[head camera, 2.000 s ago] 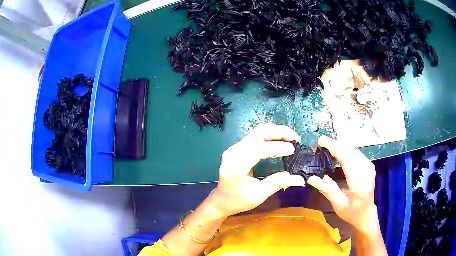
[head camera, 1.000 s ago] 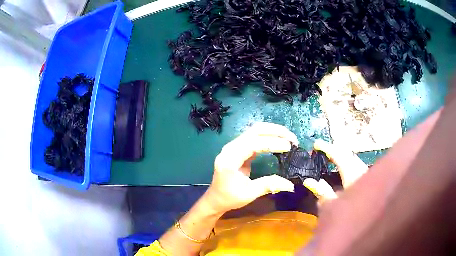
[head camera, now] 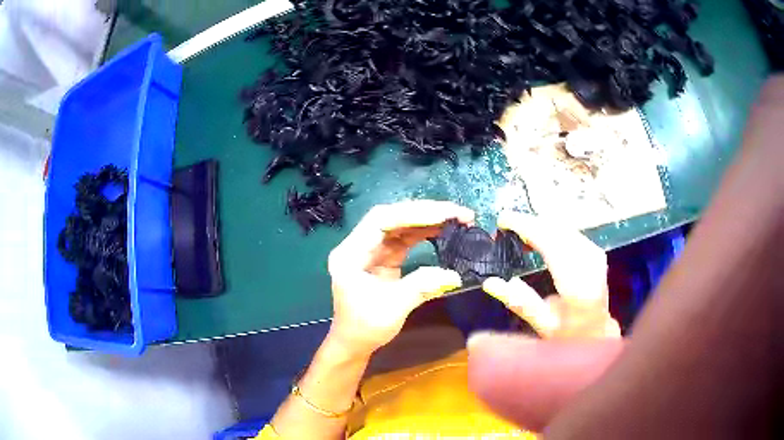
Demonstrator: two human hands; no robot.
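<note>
A black ribbed claw clip [head camera: 480, 253] is held between my two hands above the table's near edge. My left hand [head camera: 378, 275] grips its left end with thumb and fingers. My right hand [head camera: 563, 271] grips its right end. A large tangled heap of black clips [head camera: 413, 77] lies on the green tabletop [head camera: 249, 258], with a small cluster [head camera: 318, 204] nearer me. A stained tan board [head camera: 615, 185] with a whitish lump on it lies to the right of the heap's near side.
A blue tote [head camera: 155, 249] partly filled with black pieces [head camera: 99, 258] stands at left, beside a flat dark block [head camera: 196, 228]. A large blurred hand and arm [head camera: 679, 318] fill the lower right, close to the camera. A white rail [head camera: 232, 30] runs behind.
The view has shifted, so the table things sit further left. The blurred hand at lower right has come further into view since two seconds ago. Both hands still hold the clip.
</note>
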